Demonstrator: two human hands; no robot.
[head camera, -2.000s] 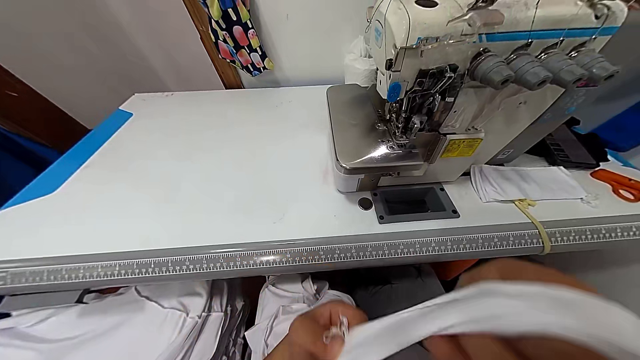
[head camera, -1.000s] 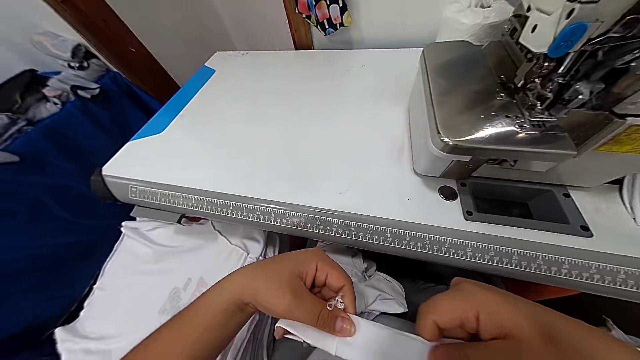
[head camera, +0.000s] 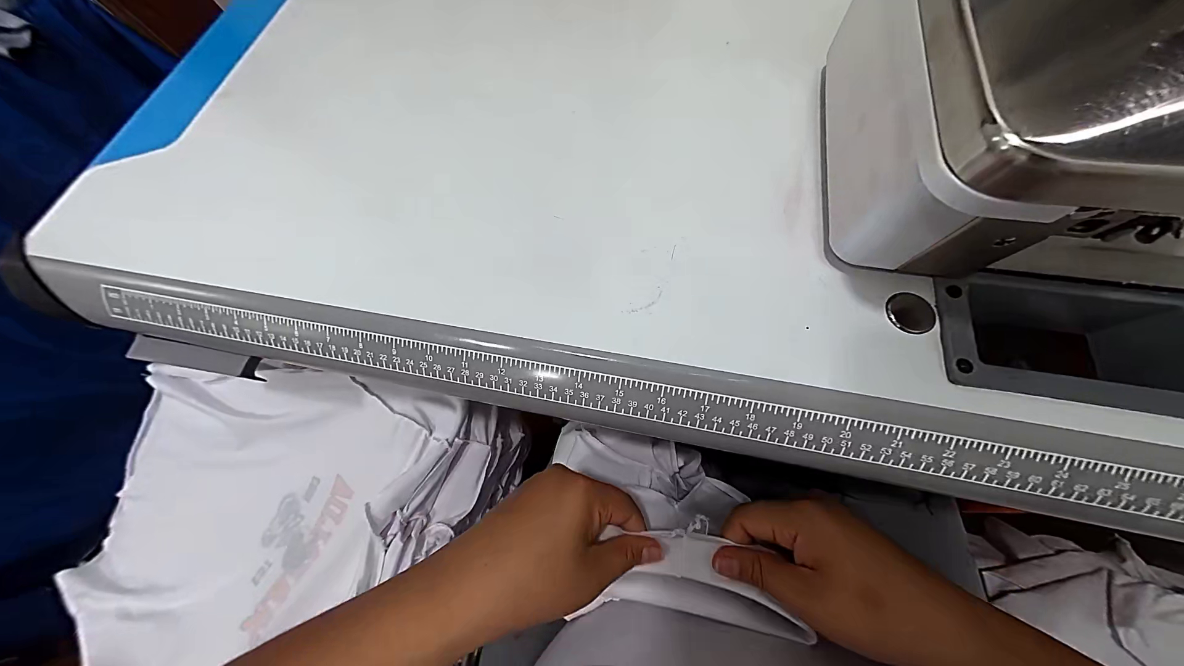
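Observation:
A folded white fabric band (head camera: 684, 560), with a seam and loose thread ends at its upper edge, is held below the table's front edge. My left hand (head camera: 601, 536) pinches it between thumb and fingers just left of the seam. On the seam's other side my right hand (head camera: 786, 546) grips the same band with thumb and fingers. The band curves down as a loop between and below the hands. Behind it lies a crumpled white garment piece (head camera: 629, 462), partly hidden by the hands.
A white sewing table (head camera: 518, 185) has a ruler strip (head camera: 555, 379) along its front edge. An overlock sewing machine (head camera: 888, 157) stands at the right beside a recessed tray (head camera: 1045, 333). Stacked white printed garments (head camera: 259, 499) lie below at left; more white fabric (head camera: 1082, 583) is at lower right.
The view has swung left and closer to the table edge. The band, stretched across the lower right two seconds ago, is now held near its seam, with both hands close together.

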